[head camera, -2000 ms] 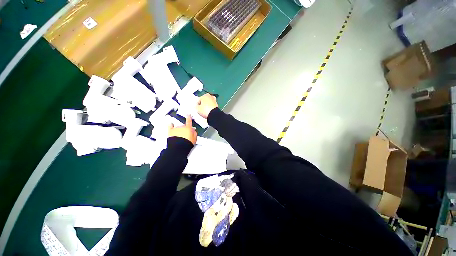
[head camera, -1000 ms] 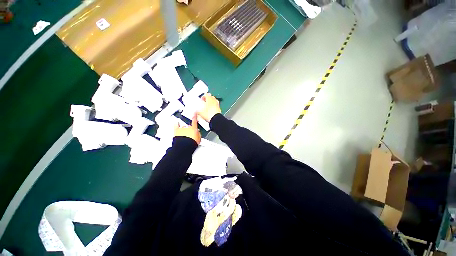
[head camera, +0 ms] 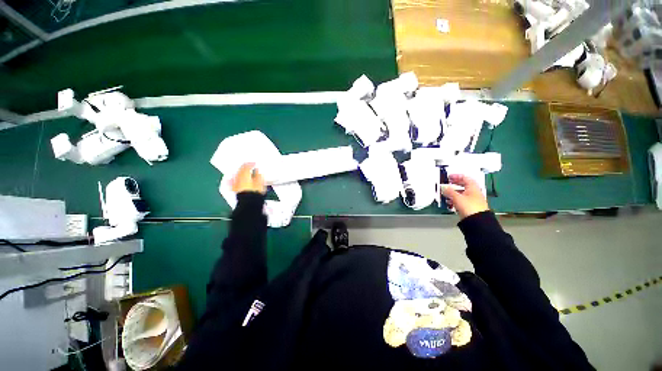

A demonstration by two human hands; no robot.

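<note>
A cluster of white camera units [head camera: 392, 116] lies on the green bench in front of me, some with dark round lenses showing. A long white label strip [head camera: 316, 164] runs left from the cluster into a folded loop. My left hand [head camera: 249, 180] is on the loop, fingers bent at the strip; whether it pinches a label is too small to tell. My right hand [head camera: 464, 194] is at the near right edge of the cluster, thumb and finger close together by a unit; a small white piece shows at the fingertips, but I cannot tell what it is.
More white units [head camera: 116, 127] lie at the bench's left, and one [head camera: 122, 206] stands nearer. A carton of dark thin pieces [head camera: 584, 141] is at right. A brown cardboard sheet [head camera: 464, 54] lies beyond, under a metal post [head camera: 552, 51]. A box with white coils [head camera: 151, 330] is lower left.
The view has turned left, showing more of the bench's left side. My hands have moved apart: the left is now on the label loop, the right remains by the units.
</note>
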